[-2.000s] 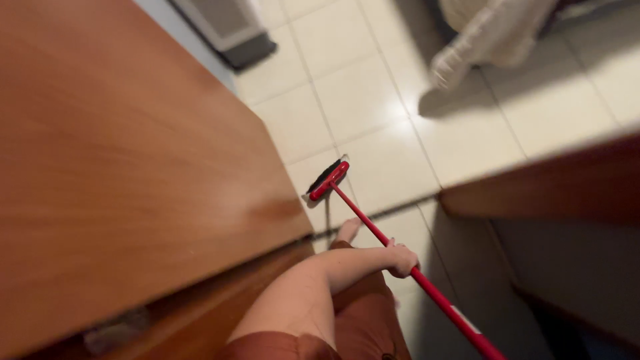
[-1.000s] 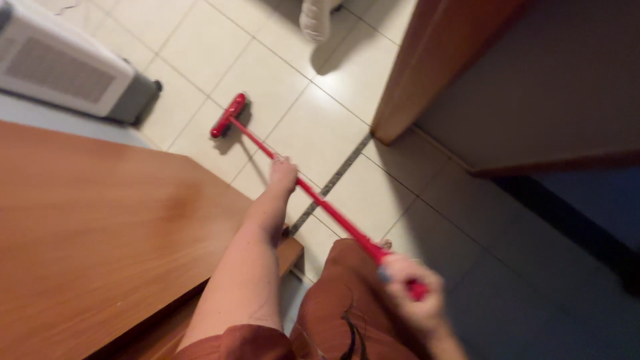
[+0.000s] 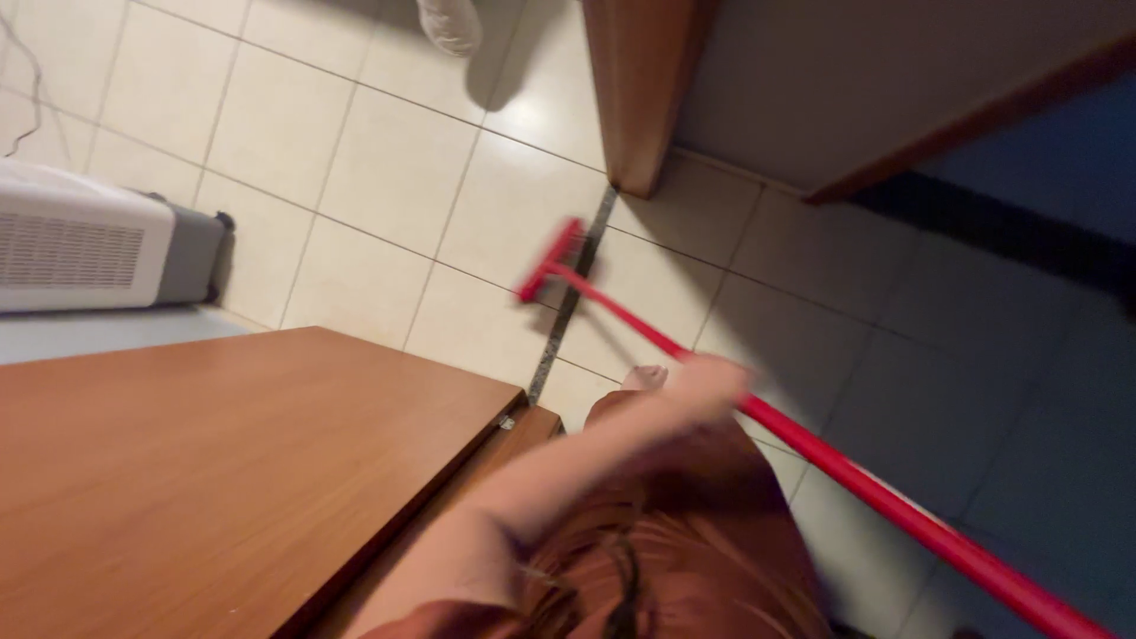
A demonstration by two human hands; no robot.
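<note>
My left hand (image 3: 710, 386) is closed around the red handle of a broom (image 3: 870, 488), above my bare foot. From there the handle slants up and left to the broom's red head (image 3: 552, 262), which is blurred and lies at the dark threshold strip (image 3: 568, 311) in the doorway. The other end of the handle runs out of view at the lower right. My right hand is not visible.
A wooden door (image 3: 266, 461) stands at the lower left. Behind it is a white and grey appliance (image 3: 89, 244) on casters, near a thin cable (image 3: 35, 89). A wooden door frame (image 3: 648, 89) rises at the top, beside a light-coloured hanging or footwear-like object (image 3: 450, 25).
The broom head has come from the tiles beyond the threshold back to the strip. My left hand has drawn back with the handle. My right hand, on the handle's end a second ago, has left the view.
</note>
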